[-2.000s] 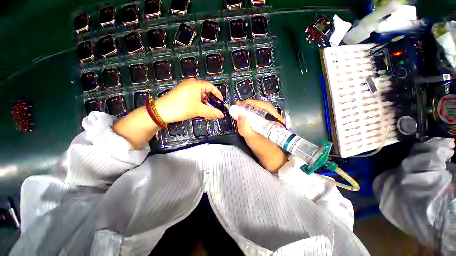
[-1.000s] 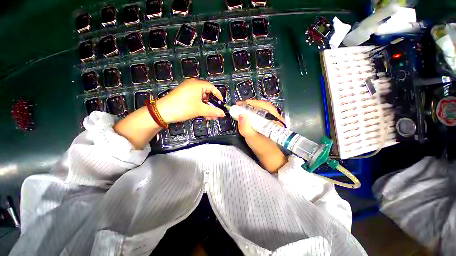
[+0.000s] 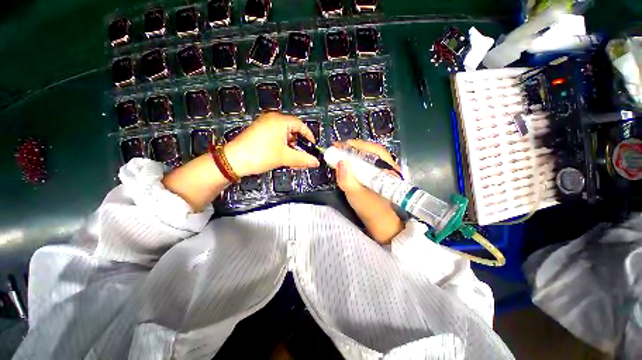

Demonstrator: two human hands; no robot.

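My left hand (image 3: 271, 146), bare with a red and gold bracelet, pinches a small black device housing (image 3: 308, 146) between thumb and fingers. My right hand (image 3: 362, 190) holds a clear-white dispensing syringe (image 3: 394, 191) with a green cap and a yellowish hose. The syringe's pale tip points at the housing; whether it touches cannot be told. A thin dark tool (image 3: 384, 164) also lies in my right hand. Both hands are over the near part of a clear blister tray (image 3: 281, 131), whose pockets hold rows of black housings, some hidden by my left hand and forearm.
Small red parts (image 3: 31, 161) lie in a pile at the far left, with more red parts (image 3: 443, 50) at the upper right. A dark thin tool (image 3: 421, 83) lies right of the tray. A white ribbed rack (image 3: 496, 148) and black controller (image 3: 571, 105) stand right. Another person's sleeve (image 3: 588, 281) shows lower right.
Both hands stay almost in place with the housing and syringe. The other person's sleeve at the right has moved down, away from the controller.
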